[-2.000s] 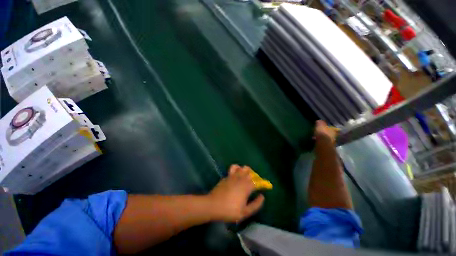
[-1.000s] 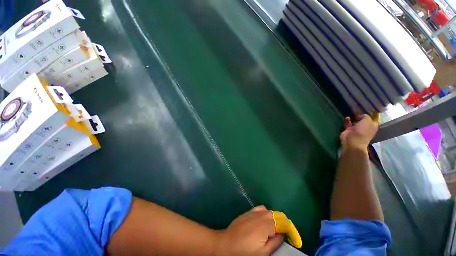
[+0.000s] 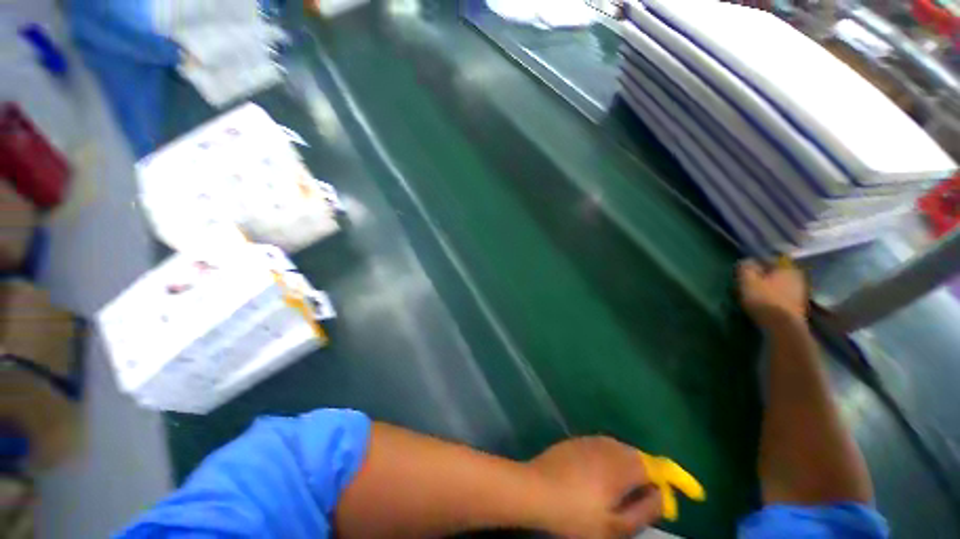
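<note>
A stack of white-grey trays (image 3: 779, 95) with dark edges stands at the upper right on the far side of the green belt (image 3: 495, 263). My right hand (image 3: 774, 293) is at the stack's near lower corner, its fingertips partly hidden; a bit of yellow finger cot shows. My left hand (image 3: 605, 486) is low over the near belt, bent, with yellow finger cots on its fingers; the bottom edge and the hand itself hide whether it grips anything. White retail boxes lie in a near pile (image 3: 205, 326) and a farther pile (image 3: 237, 184) at the left, blurred.
A grey metal post (image 3: 895, 279) crosses at the right, beside my right arm. Another person's blue clothing (image 3: 121, 63) and more white boxes (image 3: 226, 47) are at the upper left. A red object (image 3: 30, 158) and brown cartons (image 3: 37, 326) are beyond the belt's left edge.
The view has shifted left, so the box piles sit farther right and the aisle shows. My right hand stays at the stack's corner. My left hand has moved lower and right in the picture.
</note>
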